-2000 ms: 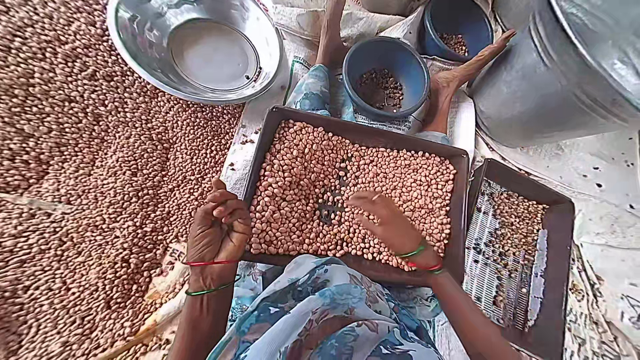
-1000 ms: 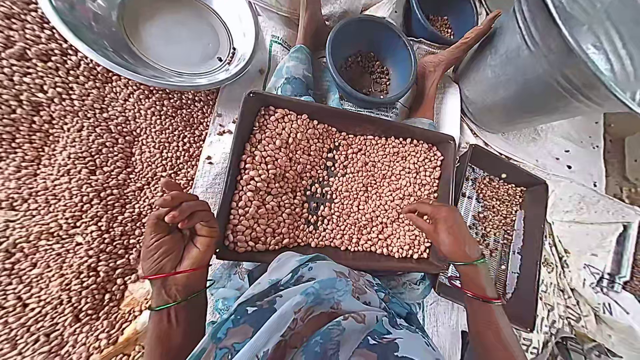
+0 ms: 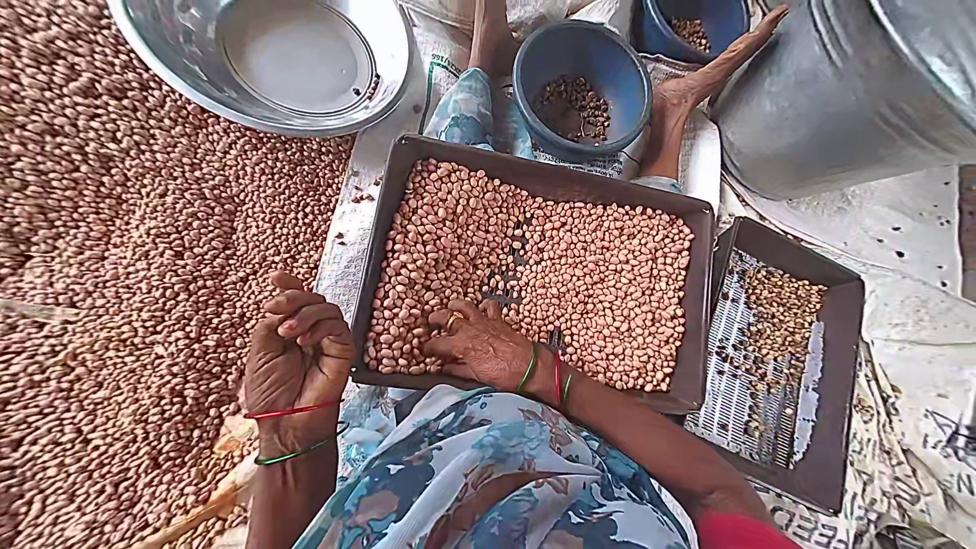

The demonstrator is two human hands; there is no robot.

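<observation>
A dark rectangular tray (image 3: 701, 305) full of pinkish shelled nuts or beans (image 3: 602, 282) rests on my lap. My right hand (image 3: 484, 343) lies palm down on the left part of the nuts near the tray's front edge, its fingers spread and touching them; whether it pinches any is hidden. Left of the tray, my left hand (image 3: 297, 351) is raised palm up over the large heap, with its fingers curled; the frames do not settle whether something small is inside. Near the middle of the tray, a narrow gap between the nuts shows its dark, slotted bottom.
A large heap of nuts (image 3: 152, 267) covers the left side. A steel basin (image 3: 290, 114) stands beyond it. Blue bowls (image 3: 534, 84) (image 3: 648, 30) with dark bits stand near my feet. A big metal container (image 3: 823, 99) is at upper right, a second tray (image 3: 846, 366) with small pieces below it.
My right hand has moved left across the tray, from its right part to the nuts at the front left. My left hand stays raised beside the tray.
</observation>
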